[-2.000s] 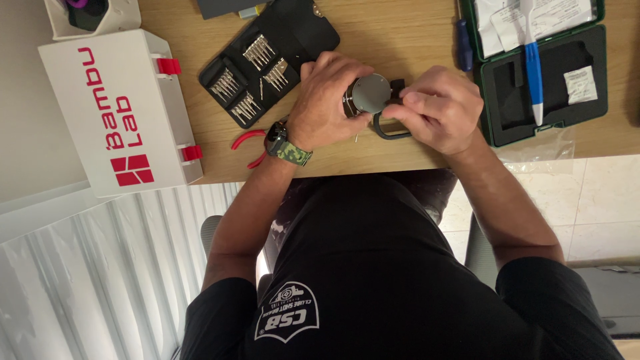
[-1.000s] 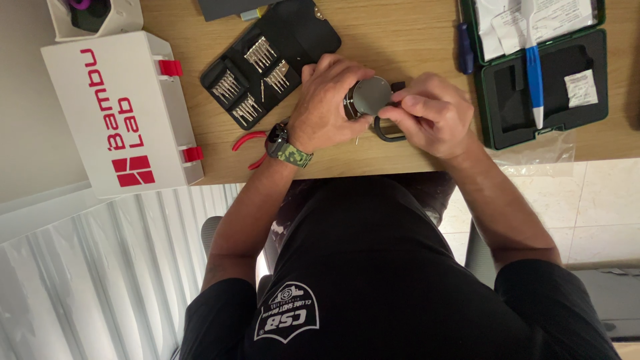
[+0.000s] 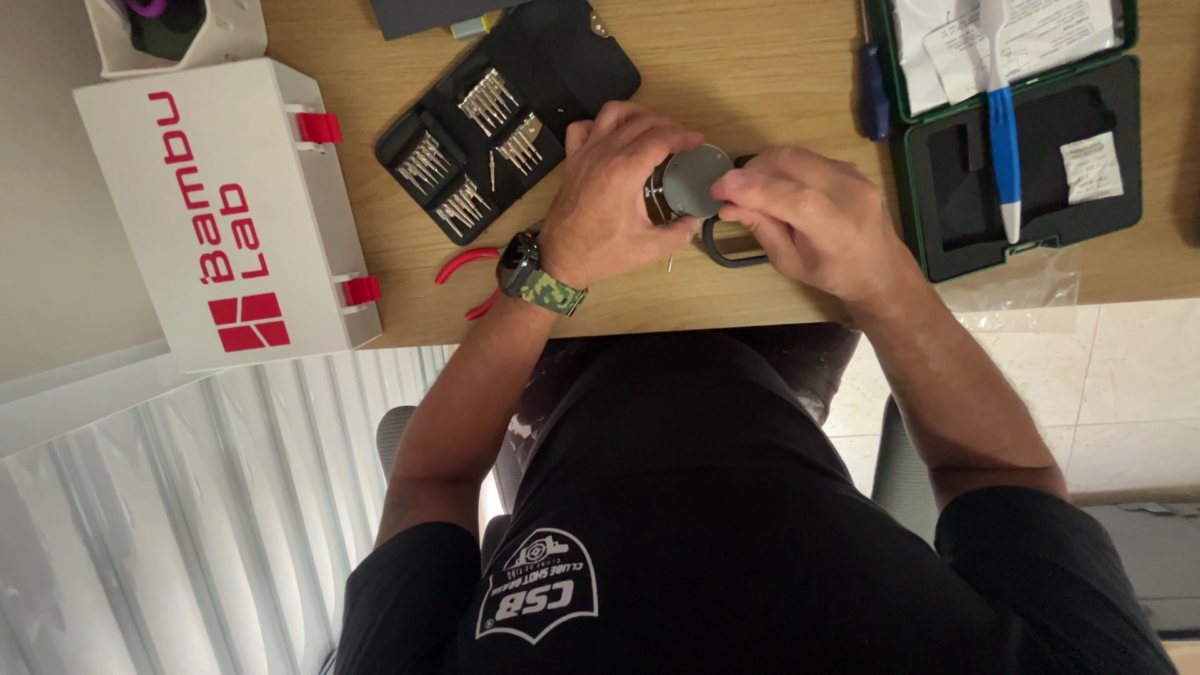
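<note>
My left hand is wrapped around a round dark device with a flat grey disc face. Small screws show near the rim of that face. My right hand is at the right edge of the disc, thumb and fingertips pinched together; whether something small is between them cannot be told. Below the device, partly behind my right hand, is a black curved handle-like part. A thin small metal piece lies on the wood beneath my left hand.
An open black case of screwdriver bits lies beyond my left hand. Red-handled pliers are by my left wrist. At left stands a white box with red latches. At right are a blue screwdriver, an open green case and a blue-white brush.
My right hand has shifted slightly at the disc's edge, with its fingertips now over the right side of the face. My left hand stays around the device.
</note>
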